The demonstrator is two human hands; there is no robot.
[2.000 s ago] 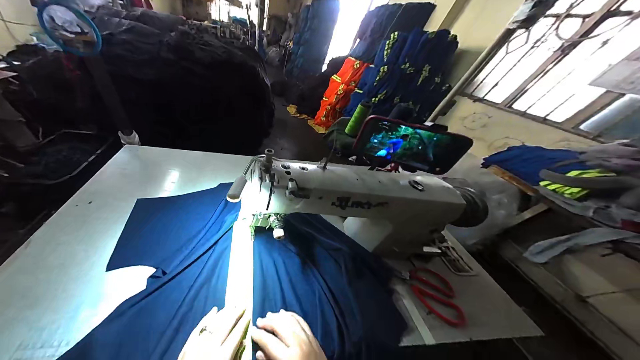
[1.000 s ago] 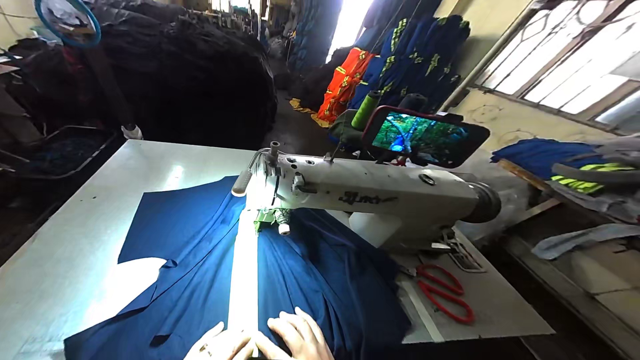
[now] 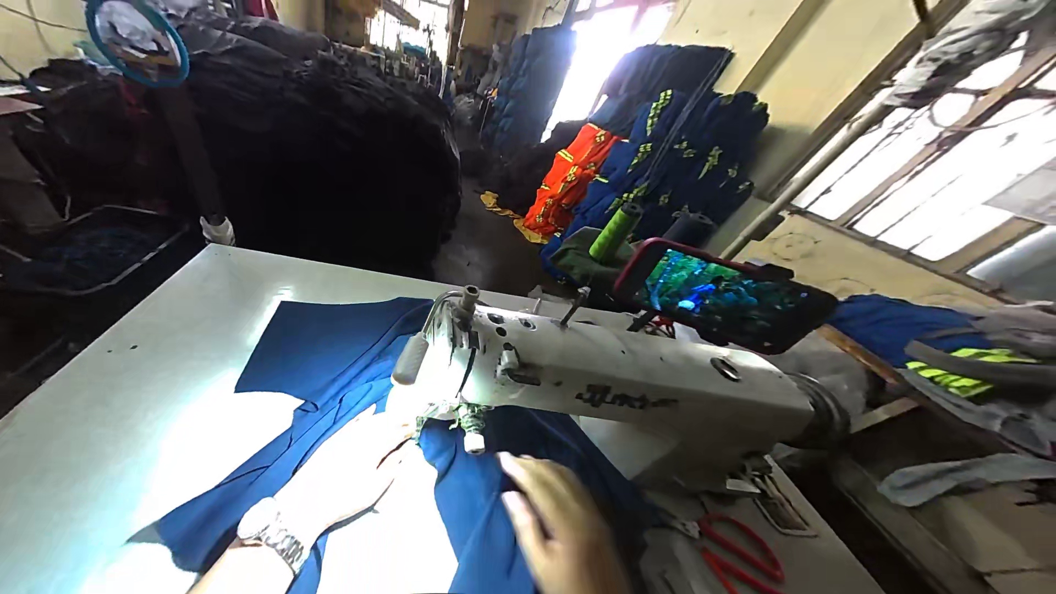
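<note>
Dark blue fabric (image 3: 330,342) lies on the white sewing table and runs under the head of an industrial sewing machine (image 3: 610,371). My left hand (image 3: 355,462), with a metal-band wristwatch (image 3: 272,532), rests on the cloth just left of the needle area; glare washes out its fingers, so its grip cannot be told. To the right of the presser area, my right hand (image 3: 553,511) lies over the cloth, slightly blurred, and whether it pinches the fabric cannot be told. Red-handled scissors (image 3: 738,553) lie right of the fabric, their blades partly hidden.
A phone (image 3: 726,293) showing a picture is mounted behind the machine, beside a green thread cone (image 3: 615,233). A large dark fabric pile (image 3: 313,157) stands beyond the table (image 3: 107,371). Orange garments (image 3: 569,181) and blue ones are stacked behind. More cloth (image 3: 907,326) lies at right.
My left hand has moved forward from the near part of the fabric to beside the needle area. My right hand has moved forward and right. The pale strip along the cloth no longer shows clearly.
</note>
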